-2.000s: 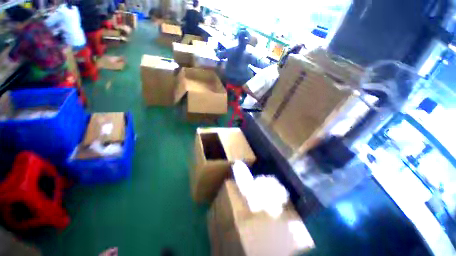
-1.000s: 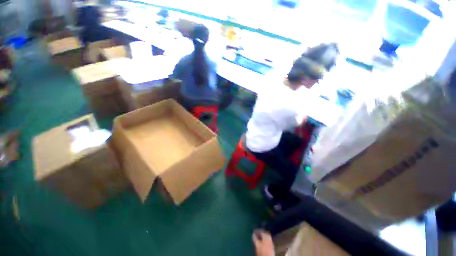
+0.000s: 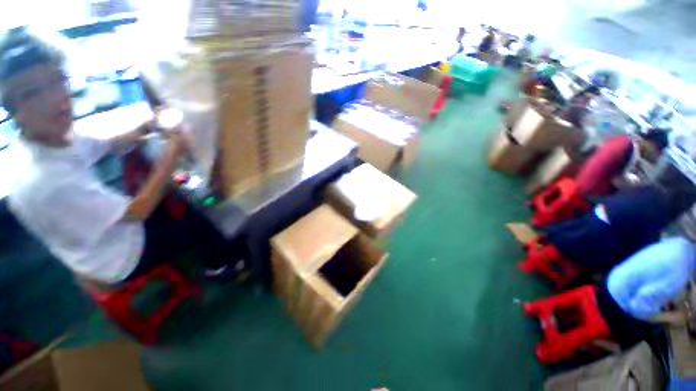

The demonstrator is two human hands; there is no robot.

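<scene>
Neither of my hands can be made out; a tiny pale patch at the bottom edge is too small to identify. Nearest in front, an open brown carton (image 3: 305, 248) stands on the green floor, its inside dark. Just behind it is another carton (image 3: 393, 195) with a blurred white item (image 3: 370, 208) on top. Left of them, a tall brown carton (image 3: 240, 122) stands on a dark-sided platform (image 3: 294, 179), with clear film around it. The view is blurred.
A seated person in a white shirt (image 3: 76, 206) is at left on a red stool (image 3: 149, 305). More people sit at right on red stools (image 3: 568, 321) along a bench. Cartons (image 3: 534, 130) stand farther back, beside a green floor aisle (image 3: 450, 252). A green tub (image 3: 469, 74) is far off.
The view has swung to the right. The white-shirted person and tall carton now appear at left, and the right-hand row of people has come in. The hand seen at the bottom one second ago is gone.
</scene>
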